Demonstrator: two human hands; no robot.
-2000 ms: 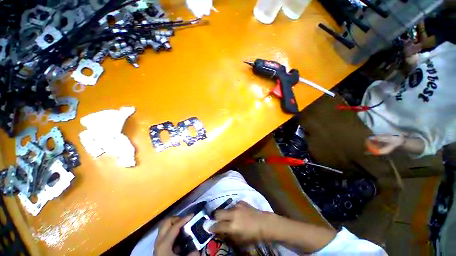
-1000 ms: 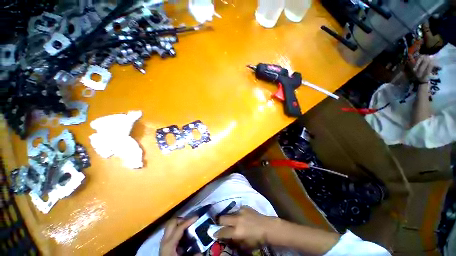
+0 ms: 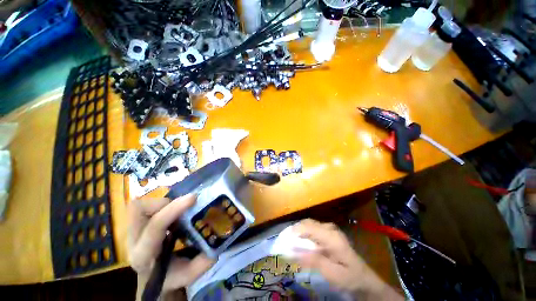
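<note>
My left hand [image 3: 156, 241] holds the silver-grey housing [image 3: 238, 191] raised in front of my lap, close to the bench edge. Its square window with oblong slots faces me, and orange shows through it. One black side arm [image 3: 264, 177] sticks out to the right; another black bar points down by my left hand. My right hand [image 3: 329, 253] is right of the housing, apart from it, with a white crumpled cloth or paper [image 3: 289, 242] at its fingers. Two black square plates [image 3: 278, 161] lie on the bench behind the housing. A white crumpled cloth [image 3: 224, 144] is partly hidden by the housing.
Silver frame plates [image 3: 158, 154] lie left, below a heap of black-and-metal parts [image 3: 253, 73]. A black grid tray [image 3: 85, 170] stands far left. The glue gun [image 3: 399, 138] and wash bottles [image 3: 405, 44] are right. A red screwdriver [image 3: 385, 229] lies by the carton of black parts.
The housing has come up from my lap toward the camera, its window now facing me. My right hand has moved away from it. The view has shifted left, bringing in the grid tray.
</note>
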